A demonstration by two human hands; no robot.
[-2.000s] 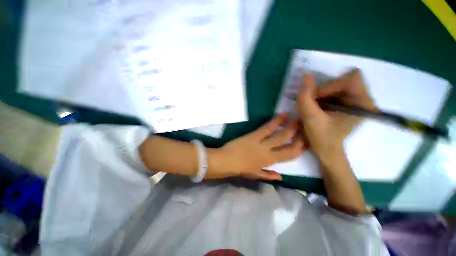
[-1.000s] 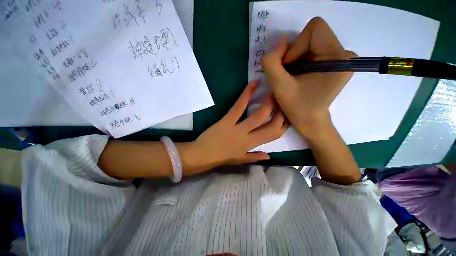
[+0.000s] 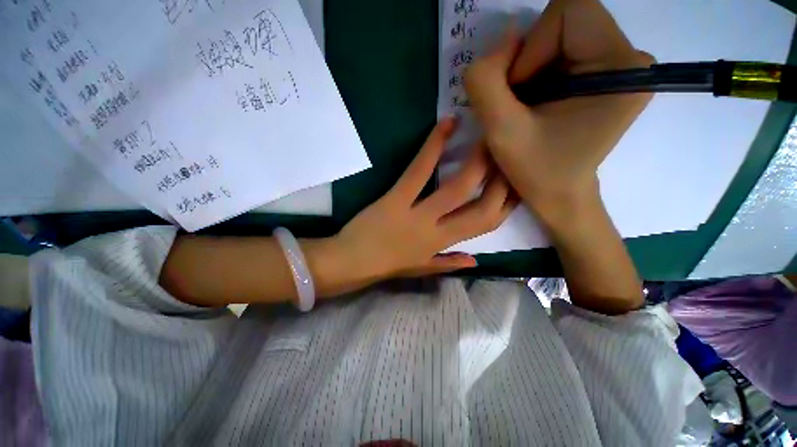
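Observation:
My right hand [image 3: 559,131] is closed around a black gel pen [image 3: 647,80] with a gold-yellow band. The pen tip is hidden behind the fingers. My left hand [image 3: 419,214] lies spread and flat on the lower left part of the writing sheet [image 3: 664,175], its fingertips beside the right hand. The writing sheet is white, with short lines of black handwriting down its left edge. A filled list sheet [image 3: 271,148] lies tilted at the left, with columns of handwriting and some larger characters.
A larger pale paper sheet [image 3: 87,183] lies under the list sheet. The tabletop [image 3: 376,96] is dark green. A silvery, dimpled translucent sheet, perhaps bubble wrap [image 3: 760,218], lies at the right edge. Purple fabric [image 3: 743,332] and cluttered items show below it at the lower right.
Since one second ago, the papers and hands sit slightly higher in the picture. The pen and right hand also show a little farther right. The right hand still grips the pen.

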